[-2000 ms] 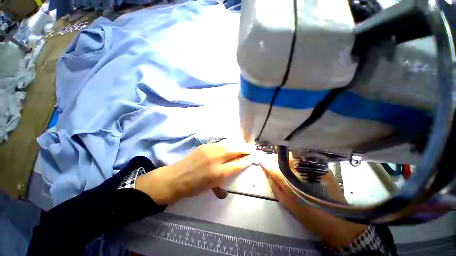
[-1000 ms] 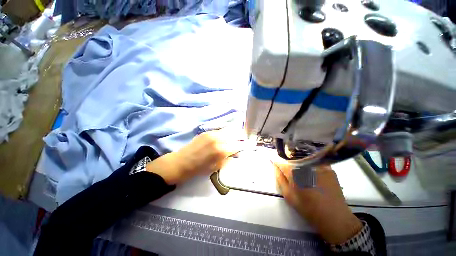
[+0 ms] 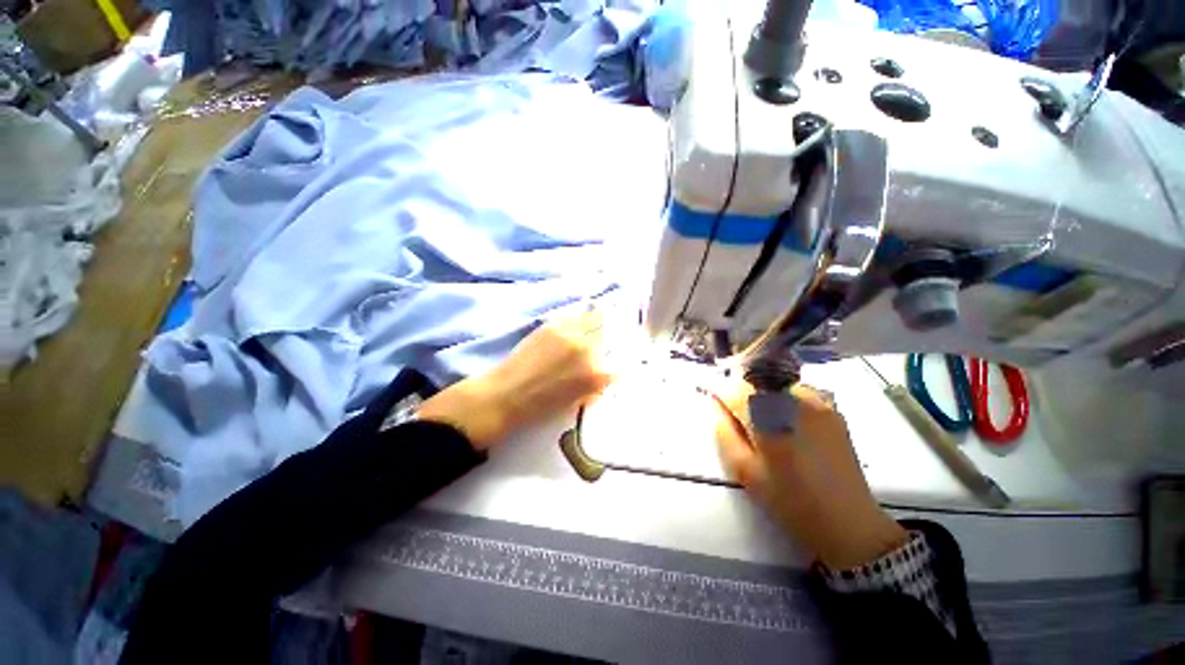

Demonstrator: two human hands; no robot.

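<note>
A light blue cloth [image 3: 351, 260] lies heaped left of the needle, bleached white by the lamp near the machine. The white sewing machine head [image 3: 767, 195] with a blue stripe stands over the work. My left hand [image 3: 533, 377] rests on the cloth edge just left of the needle; glare hides its fingertips. My right hand [image 3: 799, 461] lies on the machine bed just right of and in front of the needle, partly behind a grey knob. Its fingertips are near the presser foot, and whether they pinch cloth cannot be told in the glare.
Snips with blue and red loops [image 3: 998, 400] and a thin tool with a tan handle [image 3: 955, 455] lie right of the needle. A printed ruler [image 3: 598, 585] runs along the front edge. White cloth [image 3: 52, 221] lies at left on a brown table [image 3: 124, 299]. More blue cloth is piled behind.
The view has shifted, so more of the machine's top, the snips and the tan-handled tool show. Both hands stay beside the needle. The cloth heap looks much the same.
</note>
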